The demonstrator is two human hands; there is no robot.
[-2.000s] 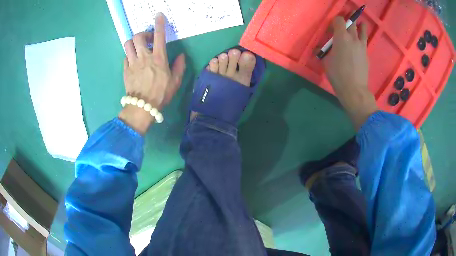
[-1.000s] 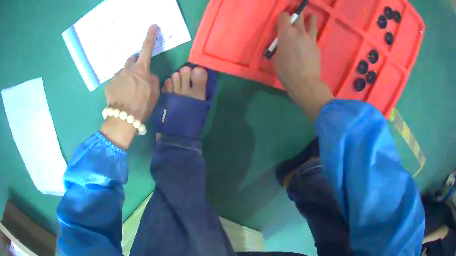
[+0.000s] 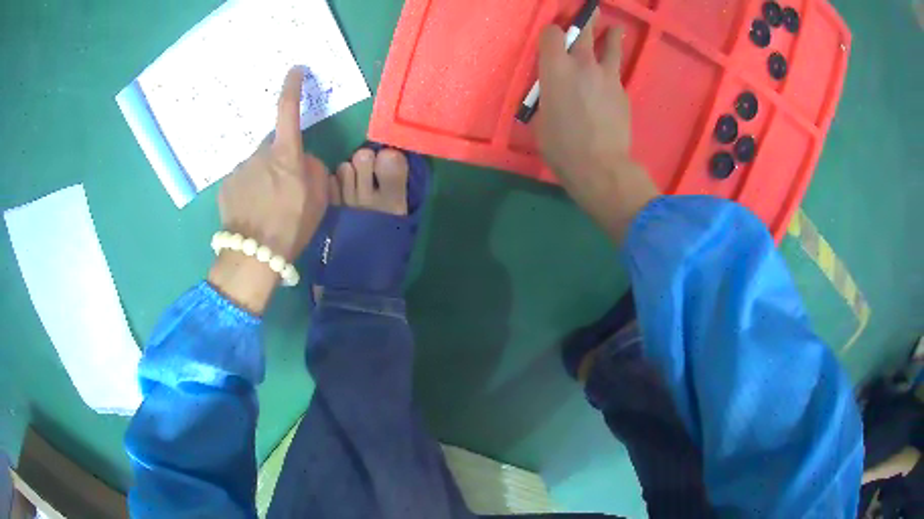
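A notepad [image 3: 223,91] with small handwritten marks and a blue edge lies on the green floor at the upper left. My left hand [image 3: 274,198] holds nothing and rests its extended index finger on the page. The red compartment tray [image 3: 456,86] lies at the upper right. My right hand [image 3: 588,117] is over the tray and holds a white marker pen [image 3: 534,91] with black ends. Black round parts [image 3: 746,104] sit in two groups in the tray's right compartments, several in each.
A white paper strip [image 3: 71,299] lies on the floor at the left. My feet in dark blue slippers [image 3: 370,243] are close below the tray. A brown carton [image 3: 61,482] is at the lower left. Yellow-black tape [image 3: 831,269] and part of a person [image 3: 892,446] show at the right.
The view has shifted, so the pad and tray appear further left than two seconds ago. My left index finger still touches the page, and my right hand still holds the pen over the tray.
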